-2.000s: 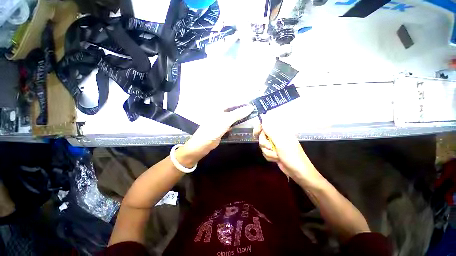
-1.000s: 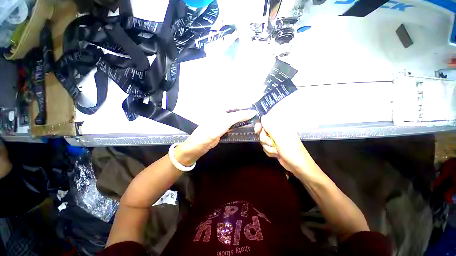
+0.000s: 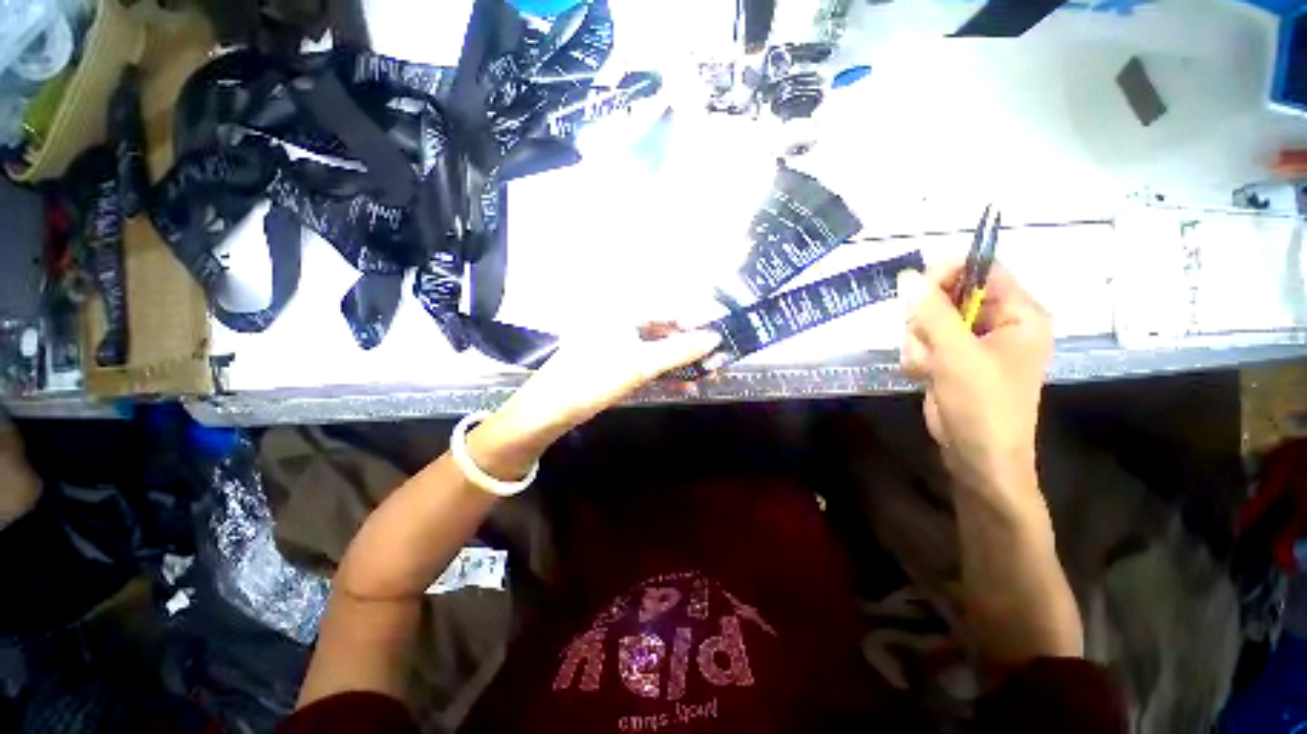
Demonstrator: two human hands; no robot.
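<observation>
A black label tape with white lettering is stretched between my hands above the table's front edge. My left hand, with a white bracelet on the wrist, grips the tape and the near end of a small fan of cut labels. My right hand pinches the tape's other end and also holds thread snips, dark blades pointing up, yellow handle partly hidden in the palm. The rest of the tape lies in a tangled heap at the left of the table.
The white table's front edge runs across below my hands. A cardboard sheet with more tape is at the left. Machine parts are at the top middle. A small dark piece lies at the upper right. Dark cloth and clear plastic lie below.
My right hand has moved right and up, away from my left hand, with the snips and the tape's end. A longer length of tape now shows between the hands; tape near the heap has shifted.
</observation>
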